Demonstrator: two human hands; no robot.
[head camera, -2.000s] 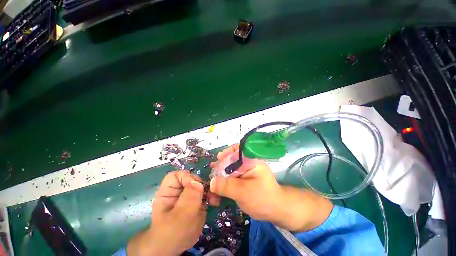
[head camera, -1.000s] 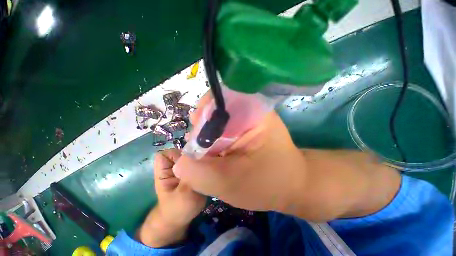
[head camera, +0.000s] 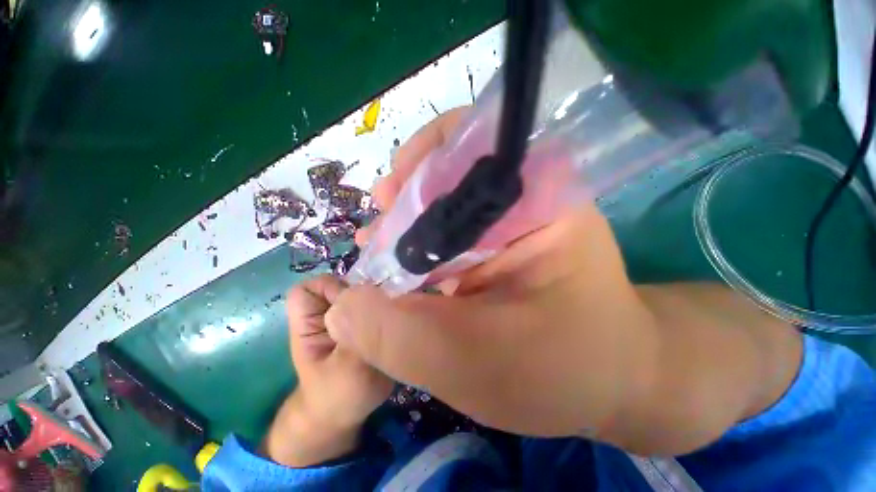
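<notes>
My right hand (head camera: 519, 336) is shut on a clear syringe (head camera: 552, 168) holding pink-red fluid, its tip pointing down-left. A thin black cord ends in a black clip (head camera: 461, 219) lying along the barrel. The blurred green head (head camera: 711, 48) is at the syringe's rear, close to the camera. My left hand (head camera: 327, 375) is curled just below the syringe tip, its fingers touching or close to my right thumb. Whatever it may hold is hidden. A pile of small dark parts (head camera: 423, 408) shows partly below my hands.
Several brown-silver parts (head camera: 327, 197) lie on the white rail (head camera: 182, 259) beside a yellow scrap (head camera: 369, 117). One part (head camera: 270, 29) sits on the green belt. A dark oblong (head camera: 149, 394), a pink-red object (head camera: 48, 442) and yellow loops (head camera: 168, 476) are lower left. Coiled clear hose (head camera: 716, 240) is right.
The view has come closer to the hands. The syringe has tilted and its green head has moved up and right, nearer the camera. Both hands stay together at the tip.
</notes>
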